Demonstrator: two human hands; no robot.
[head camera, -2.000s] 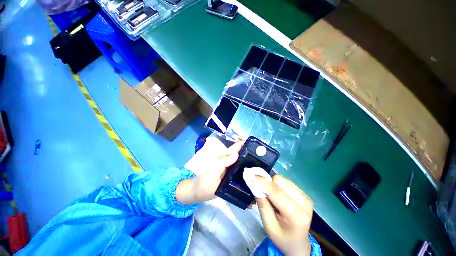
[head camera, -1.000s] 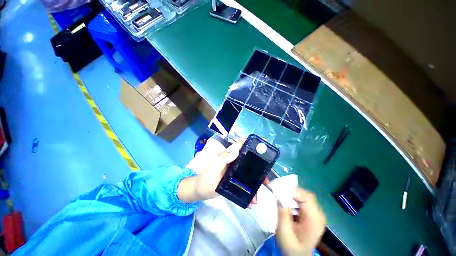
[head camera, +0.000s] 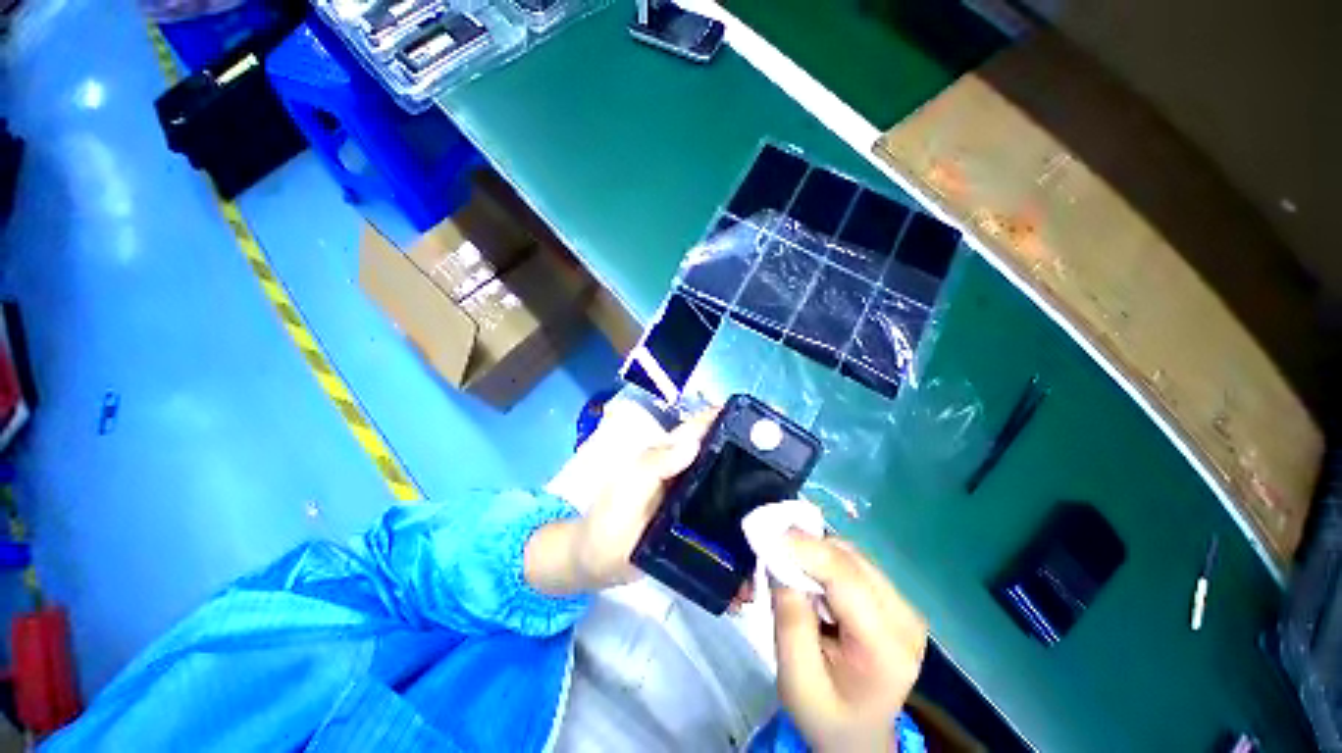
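A black phone (head camera: 732, 493) with a pale round spot near its upper end is held over my lap at the bench edge. My left hand (head camera: 626, 515) grips it along its left side; the fingers beneath are mostly hidden. My right hand (head camera: 846, 633) pinches a small white crumpled cloth (head camera: 783, 539) at the phone's right edge, partly over its face. I cannot tell if the cloth presses on it. Beyond, a clear packing sheet (head camera: 787, 328) holds dark panels in a grid, with crinkled film over it.
On the green bench (head camera: 618, 162) lie tweezers (head camera: 1007, 434), a dark wrapped unit (head camera: 1057, 574), a pale-handled knife (head camera: 1204, 583), another phone (head camera: 676, 30) and a blister tray (head camera: 442, 47). A stained board (head camera: 1119, 280) borders the bench. An open cardboard box (head camera: 486, 302) stands on the floor.
One second ago my right hand and the cloth were lower right, away from the phone; now they are back at its right edge. My left hand holds the phone in nearly the same place.
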